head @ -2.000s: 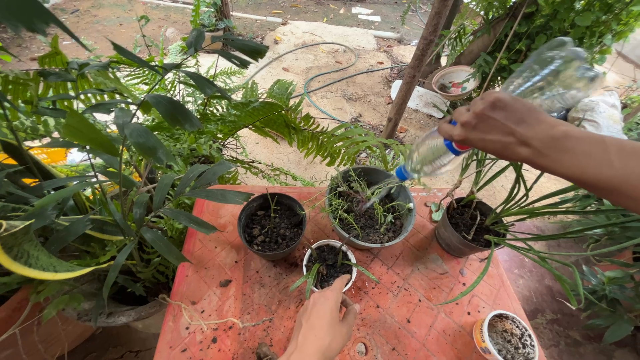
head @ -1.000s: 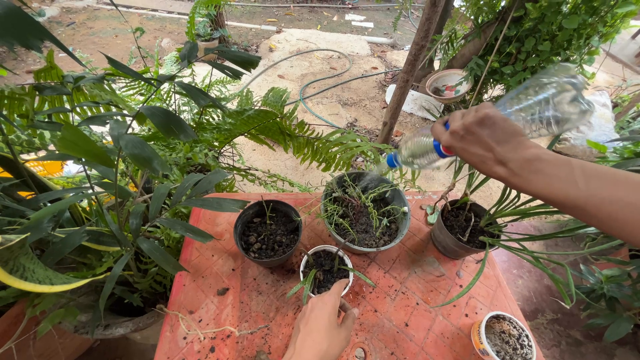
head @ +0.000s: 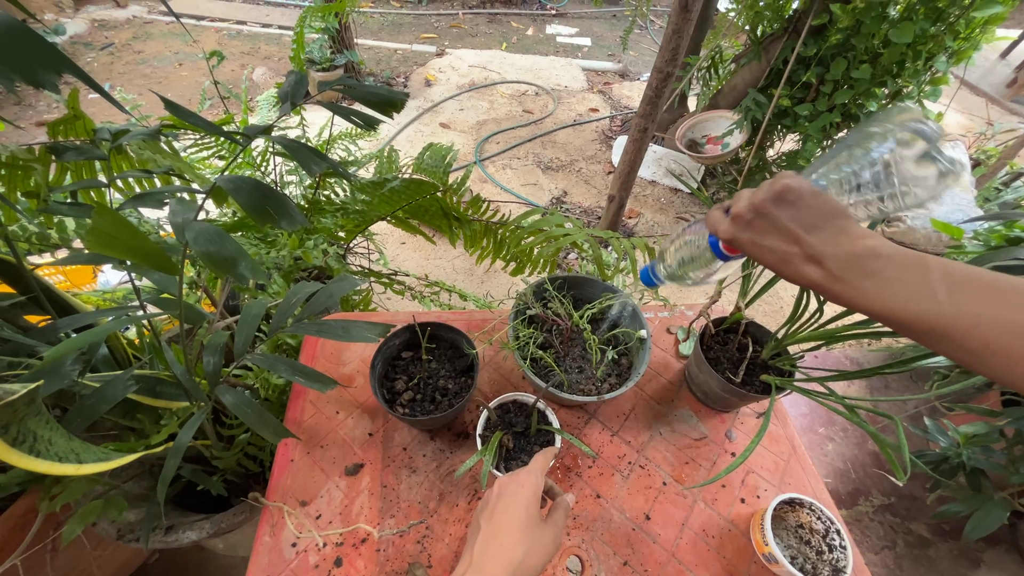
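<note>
My right hand (head: 780, 224) grips a clear plastic bottle (head: 888, 164) by its middle, tilted with the blue cap (head: 650, 275) down and to the left. Fine water spray leaves the cap over a large grey pot (head: 580, 340) of soil and thin green stems. My left hand (head: 524, 512) has its fingertips at the near rim of a small white pot (head: 520, 436) holding soil and a few narrow leaves; whether it grips the rim is unclear. A black pot (head: 424, 376) with a short sprig stands to the left of the large one.
On the red table (head: 640, 488), a dark pot (head: 732, 364) with long leaves stands right and a white tub of soil (head: 808, 536) near right. A pale root (head: 320, 524) lies at left. Potted foliage crowds the left side; a wooden pole (head: 648, 112) and green hose (head: 480, 152) are beyond.
The bottle in my right hand has shifted slightly relative to the large pot, and spray now shows over it. My left hand stays at the small white pot.
</note>
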